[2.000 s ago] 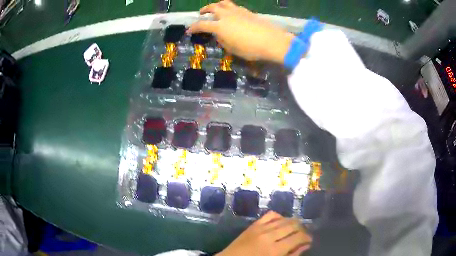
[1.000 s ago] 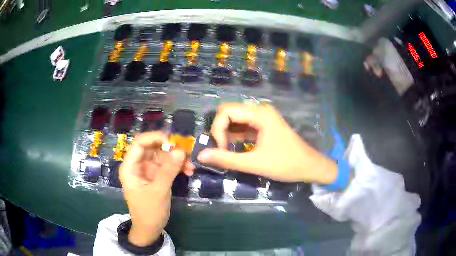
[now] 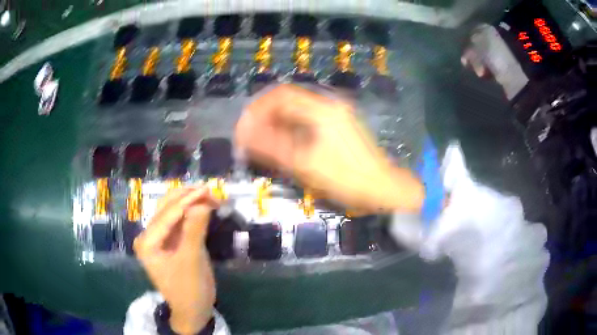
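Observation:
The clear blister tray holds rows of dark screens with gold flex cables between them. My left hand is over the tray's lower left part, thumb and fingers close together. A dark screen and a small greyish piece show beside its fingertips; whether the hand grips either is unclear. My right hand is blurred above the tray's middle, fingers curled inward, a blue band on its wrist. Its fingertips and anything in them cannot be made out.
Two small white-framed housings lie on the green mat at the left. A black box with red digits stands at the upper right beside a pale label card. A pale edge strip runs along the far side.
Both hands have come over the tray. Since one second ago they have moved apart: my right hand went up and away from my left. The whole view has shifted, so the tray appears further left.

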